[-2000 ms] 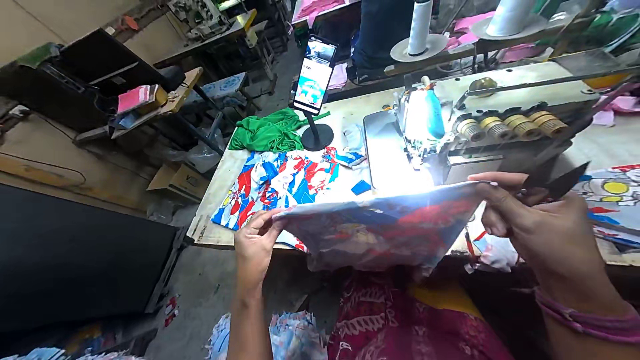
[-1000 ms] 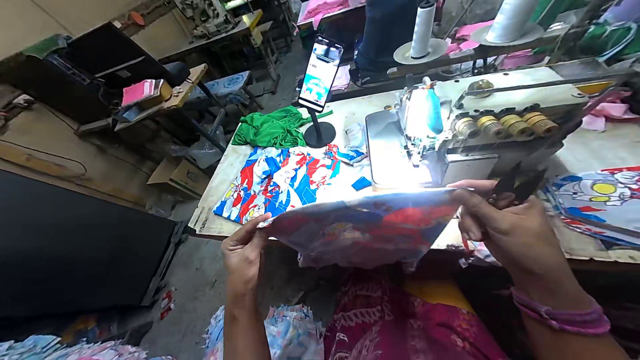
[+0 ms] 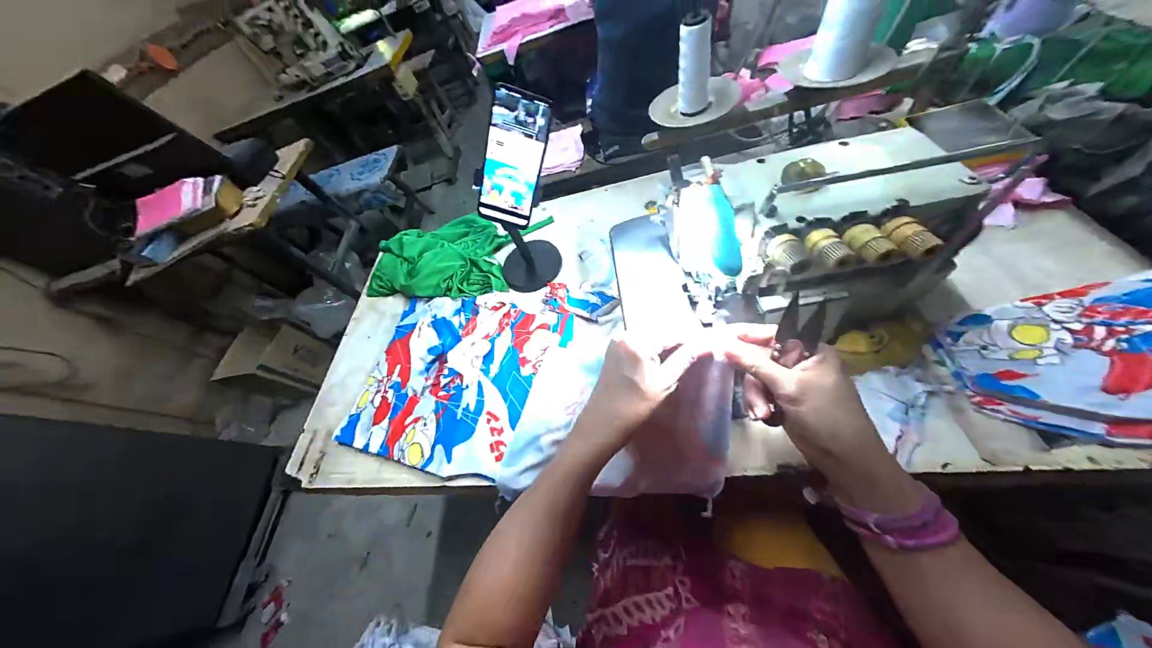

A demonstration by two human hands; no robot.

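Observation:
My left hand pinches the edge of a pale printed fabric piece just before the bright needle area of an overlock sewing machine. Close beside it, my right hand holds the same edge near the presser foot, with dark thread snips tucked in its palm, blades pointing up. The fabric drapes over the table's front edge. Glare hides the fingertips and the needle. Left of my hands, red, blue and white printed fabric lies on the table, and another printed stack is at the right.
Behind the printed fabric are a green cloth and a phone on a round-based stand. White thread cones stand behind the machine. A side table holding pink cloth is at the left, above a cardboard box.
The fabric was stretched between my hands in front of the machine. Now both hands are close together at the needle area, my left having moved right and forward, and the fabric hangs below them.

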